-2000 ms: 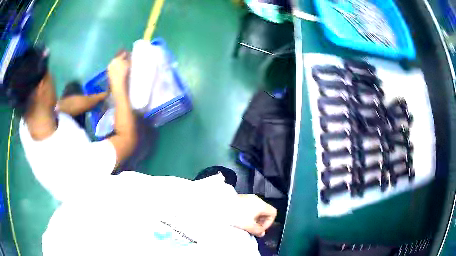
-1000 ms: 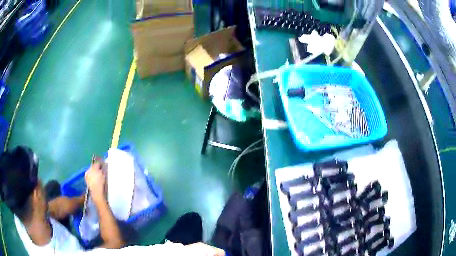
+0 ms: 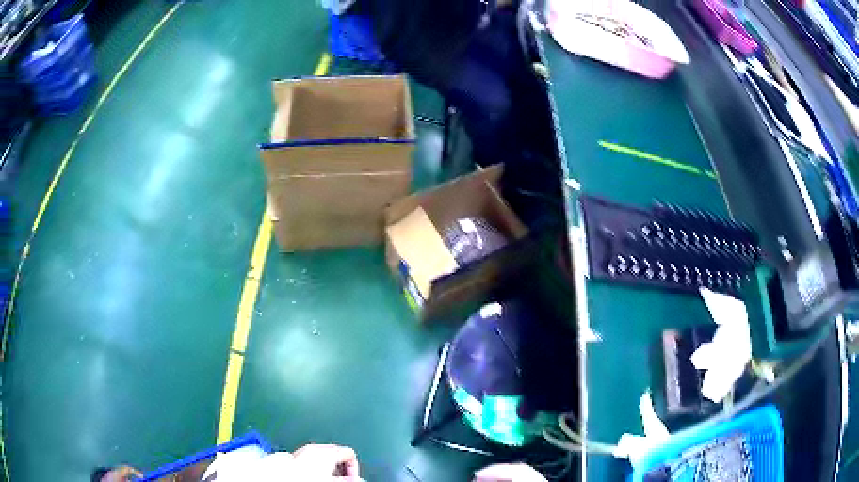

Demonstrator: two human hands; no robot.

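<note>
My left hand [image 3: 325, 461] shows at the bottom edge beside a white sleeve, its fingers seemingly curled. It is cut off, so a hold cannot be told. My right hand [image 3: 509, 473] is only a sliver at the bottom edge. Neither visibly touches the bench. Slim black parts with silver tips lie in slanted rows on a dark mat [image 3: 603, 247] on the green bench. A light-blue basket [image 3: 774, 442] with thin metal pieces is cut off at lower right. Crumpled white material [image 3: 723, 348] lies beside a dark block [image 3: 680, 367].
A tall open carton [image 3: 344, 202] and a smaller open carton [image 3: 424, 249] stand on the floor. A round stool [image 3: 485, 362] is beside the bench. A blue crate rim [image 3: 202, 457] shows at lower left. A dark-clothed person [image 3: 499, 94] is by the bench; a pink-white basket [image 3: 622, 38] is farther along.
The view has shifted along the bench. The white sheet with black assemblies has left the picture, and the cartons and dark mat are now more fully visible. Both hands show at the bottom edge.
</note>
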